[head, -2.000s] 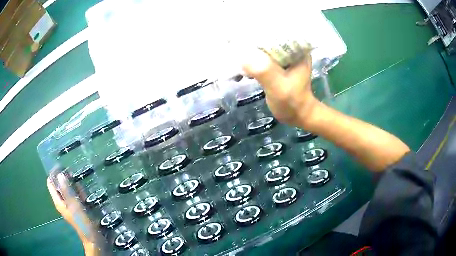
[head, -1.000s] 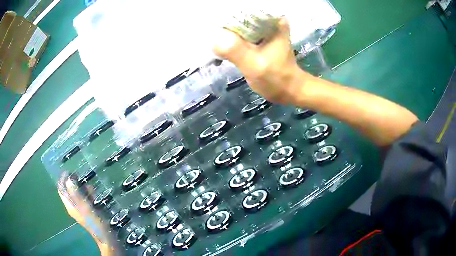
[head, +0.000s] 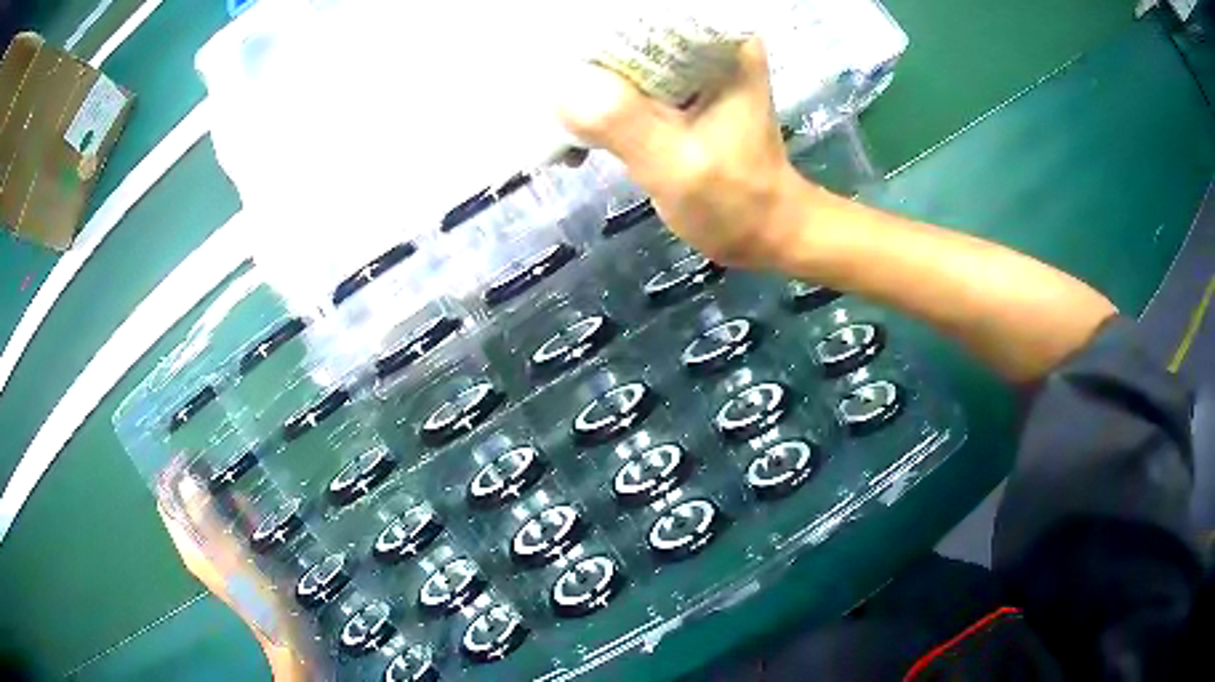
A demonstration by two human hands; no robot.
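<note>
A clear tray [head: 853,513] holds rows of round black parts [head: 613,406] with shiny rings. My left hand [head: 220,553] is at the tray's left edge, partly seen through the clear plastic; its fingertips are blurred. My right hand [head: 713,167] is over the far rows, closed around a squeeze bottle [head: 666,60] with faint greenish print. The bottle's tip is lost in the glare. A bright white block, possibly a cover or stacked trays [head: 387,120], lies over or beyond the far rows.
A brown cardboard box [head: 47,147] with a white label stands at the upper left. The table [head: 1039,213] is green with white stripes [head: 147,307]. Grey floor with a yellow line [head: 1190,327] shows at the right edge. A small part of a blue object shows at the top left.
Since the first frame, my right hand with the bottle has moved left and up in the view, and the tray appears shifted. In the last second almost nothing has changed.
</note>
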